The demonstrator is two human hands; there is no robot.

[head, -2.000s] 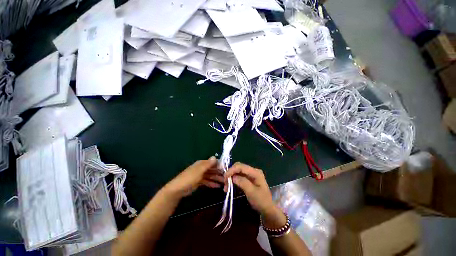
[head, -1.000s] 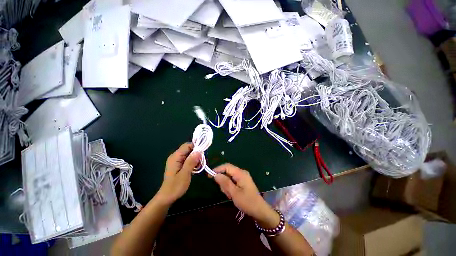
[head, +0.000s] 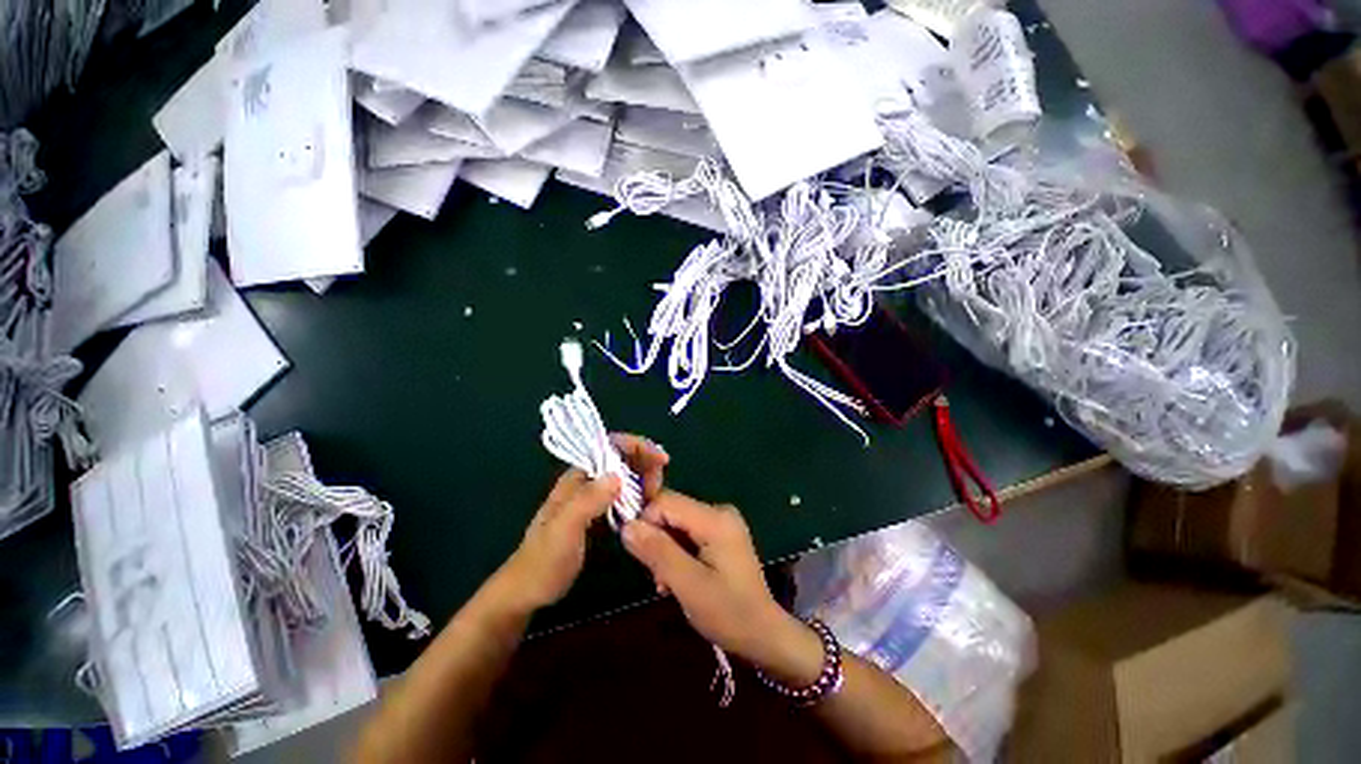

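A folded hank of thin white cable [head: 579, 433] is held above the table's front edge, its white plug pointing up and away from me. My left hand [head: 575, 525] grips the hank around its lower middle. My right hand [head: 699, 560] pinches the lower end of the hank with thumb and fingers. Thin cable ends hang below my right hand. The part of the cable between the fingers is hidden. Loose white hanks [head: 814, 261] lie tangled on the dark green table [head: 433, 358] beyond my hands.
Flat white panels [head: 296, 164] lie overlapped at the back, and more panels [head: 164, 567] stand at left with hanks beside them. A clear bag of cables [head: 1149, 343], a dark phone [head: 891, 363] and its red strap [head: 963, 463] are at right. Cardboard boxes [head: 1194, 679] are on the floor.
The hank was stretched out, then drawn from the pile and folded into loops. My hands are now closer together on it, and the looped part is more tightly bunched.
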